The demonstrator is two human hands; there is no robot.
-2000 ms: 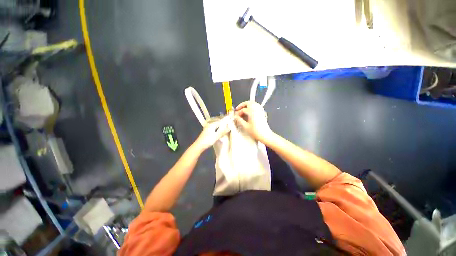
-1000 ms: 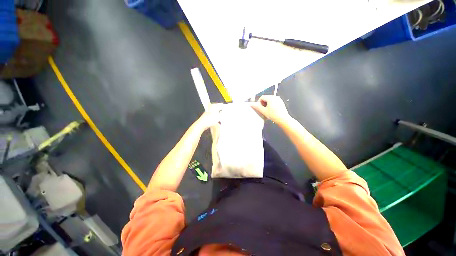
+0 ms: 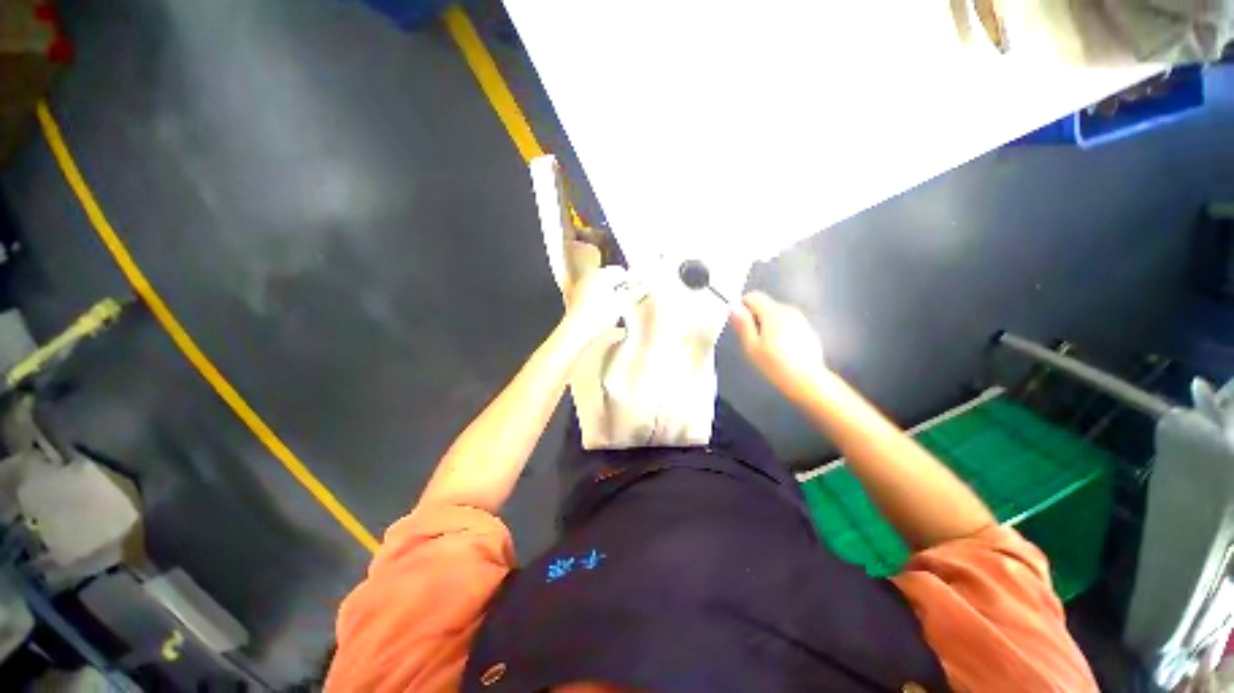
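A beige handbag [image 3: 652,386] hangs against the dark apron, its top edge at the corner of the white table [image 3: 758,122]. A pale handle [image 3: 550,224] stands up at its left. My left hand [image 3: 596,301] grips the bag's upper left edge. My right hand [image 3: 777,333] is closed around the hammer; its grip is mostly hidden in the hand. The dark round hammer head [image 3: 694,274] is over the bag's top edge at the table corner. Whether it touches the bag cannot be told. No closure part can be made out.
A green crate [image 3: 1001,467] stands at the right beside a grey rack tube [image 3: 1083,370]. A blue bin [image 3: 1144,108] is under the table's right side. A rack with pale bags [image 3: 75,508] is at the lower left. Beige pieces [image 3: 1150,30] lie on the table's far right.
The hammer has left the tabletop and is now in my right hand, with its head at the bag's top edge. My left hand stays on the bag. The view has shifted.
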